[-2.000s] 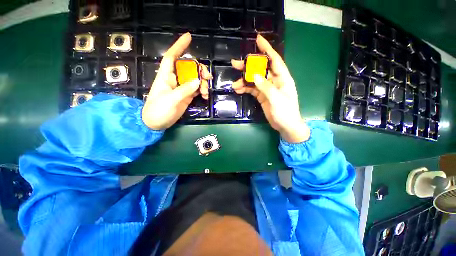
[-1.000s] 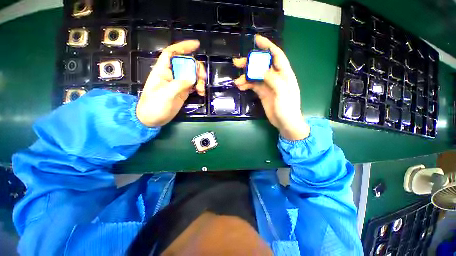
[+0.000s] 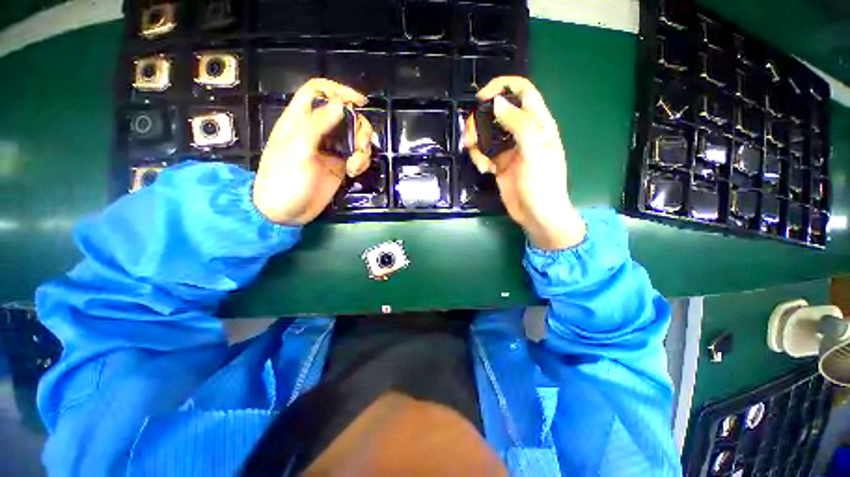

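My left hand [image 3: 303, 158] holds a dark watch head [image 3: 339, 136] between thumb and fingers, tilted so that mostly its edge shows. My right hand [image 3: 527, 158] holds a second dark watch head [image 3: 490, 132], partly covered by the thumb and fingers. Neither shows a lit screen. Both hands are above the black blister tray [image 3: 419, 212]. Gold and silver watches [image 3: 216, 68] lie with round dark centres up in its left pockets. A single silver-white piece [image 3: 385, 260] lies on the green mat near the front edge.
A second black tray [image 3: 732, 154] lies at the right, at an angle. At the lower right are another black tray [image 3: 783, 424] with a few pale round pieces, a small dark object [image 3: 719, 347] and a fan [image 3: 834, 343]. The mat's front edge runs before my body.
The two screens were lit orange, then white-blue; now both watch heads are turned and look dark. My fingers have curled closer around them. The silver-white piece stays on the mat.
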